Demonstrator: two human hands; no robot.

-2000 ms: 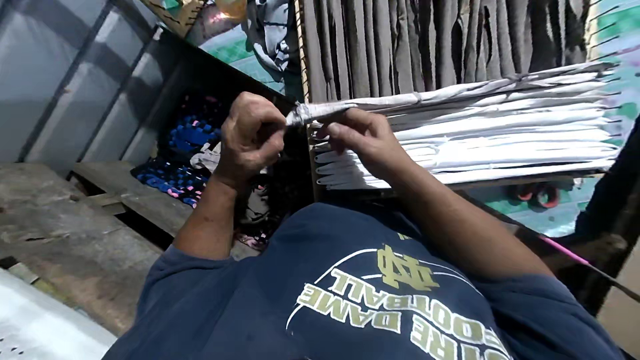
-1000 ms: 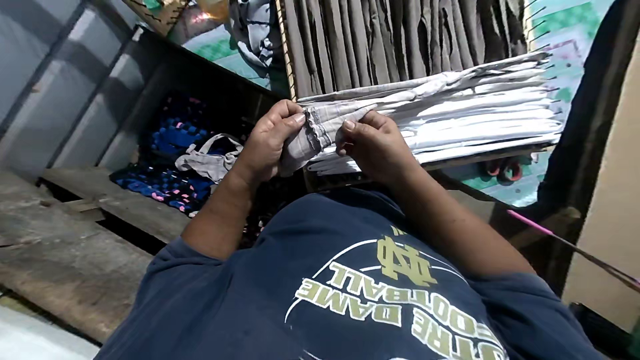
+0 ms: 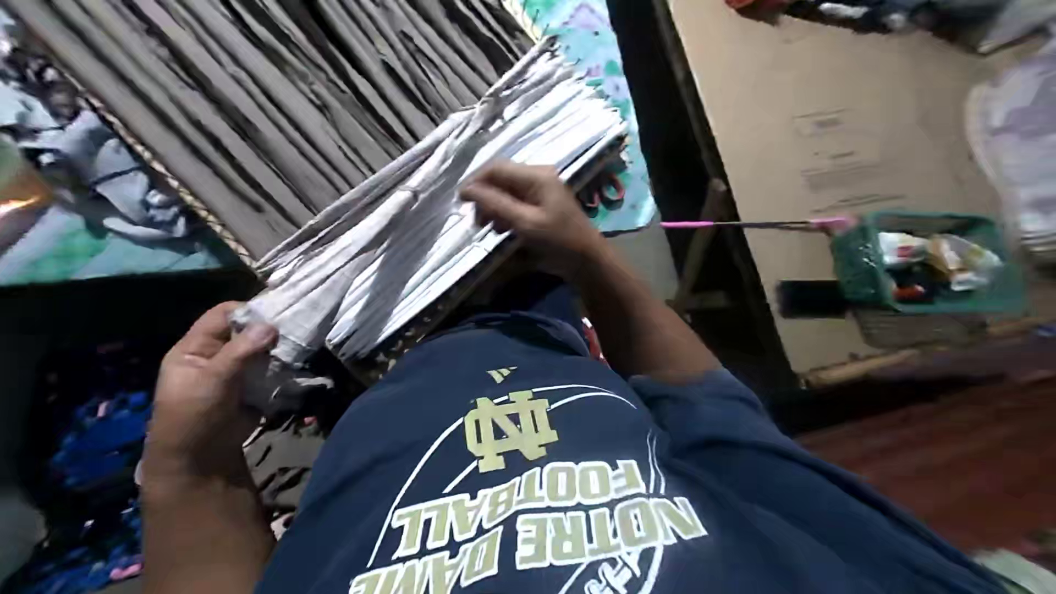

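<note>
A frame edged with small pegs carries gray-brown fabric strips [image 3: 272, 107] and, on its near side, white fabric strips [image 3: 528, 148]. My left hand [image 3: 206, 371] pinches the near left end of a light gray fabric strip [image 3: 330, 289], which lies slantwise over the white ones. My right hand [image 3: 528, 206] hovers over or touches the white strips near their middle, fingers curled; whether it holds any fabric cannot be told. A dark shirt covers my body below the frame.
Red-handled scissors [image 3: 606, 191] lie on the patterned table cover [image 3: 635, 165] beyond the frame. A green plastic basket [image 3: 932, 301] with small items hangs by a cardboard panel [image 3: 792, 148], a pink-and-black stick [image 3: 742, 223] beside it. Gray cloth scraps [image 3: 124, 177] sit at left; blue patterned cloth [image 3: 99, 445] lies below.
The view has swung to the right. My hands were close together at the strip's left end; now they are far apart, the right one farther along the strips.
</note>
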